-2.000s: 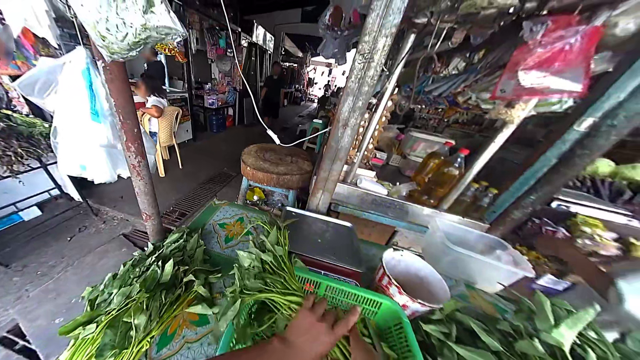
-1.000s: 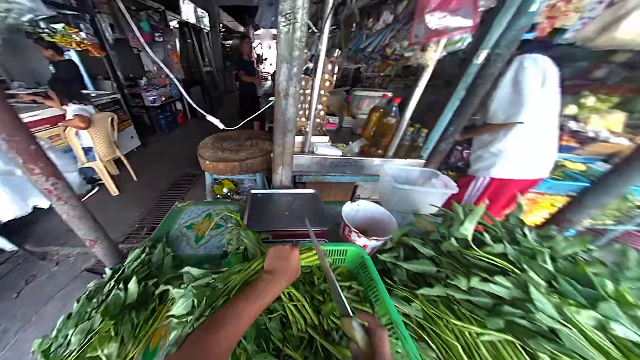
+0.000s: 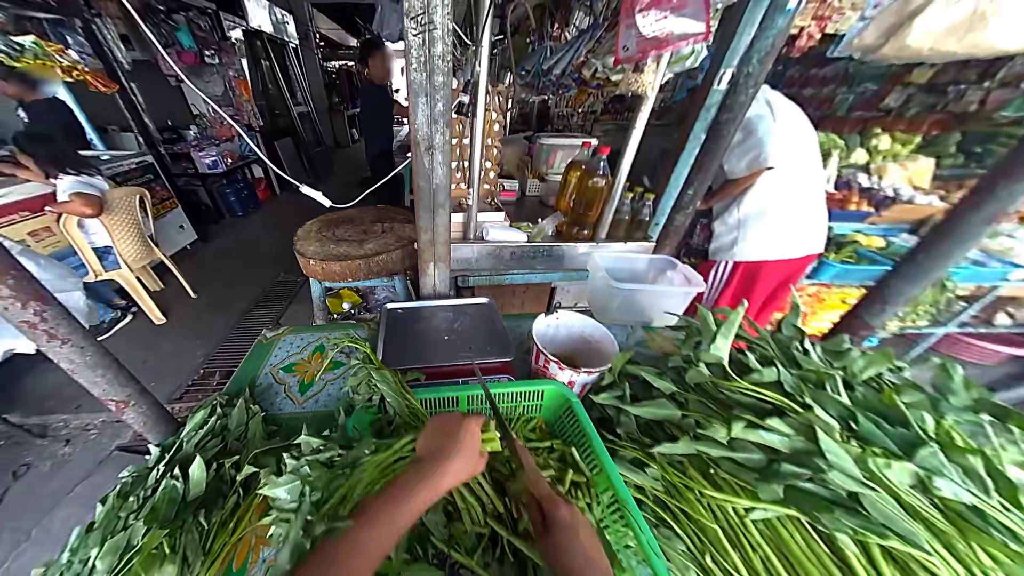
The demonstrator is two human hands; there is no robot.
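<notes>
My left hand (image 3: 454, 450) grips a bunch of leafy green stems (image 3: 376, 458) over a green plastic basket (image 3: 596, 448). The cut ends of the stems stick out on the right of the fist. My right hand (image 3: 556, 520) holds a long knife (image 3: 498, 406), its blade pointing up and away beside those ends; the handle is mostly hidden by the fingers. Short cut stems (image 3: 488, 512) lie in the basket below both hands. Leafy greens (image 3: 800, 448) are heaped to the right, and more (image 3: 192, 480) to the left.
Behind the basket stand a weighing scale with a metal tray (image 3: 445, 332), a red-and-white bucket (image 3: 573, 344) and a clear plastic tub (image 3: 644, 288). Metal posts (image 3: 430, 152) rise beyond, near a round wooden block (image 3: 356, 240). A person in a white shirt (image 3: 772, 176) stands at the right.
Two seconds ago a hand lay over the basket with no knife in sight; one second ago the knife was in my right hand. The knife has since come closer to the stem ends.
</notes>
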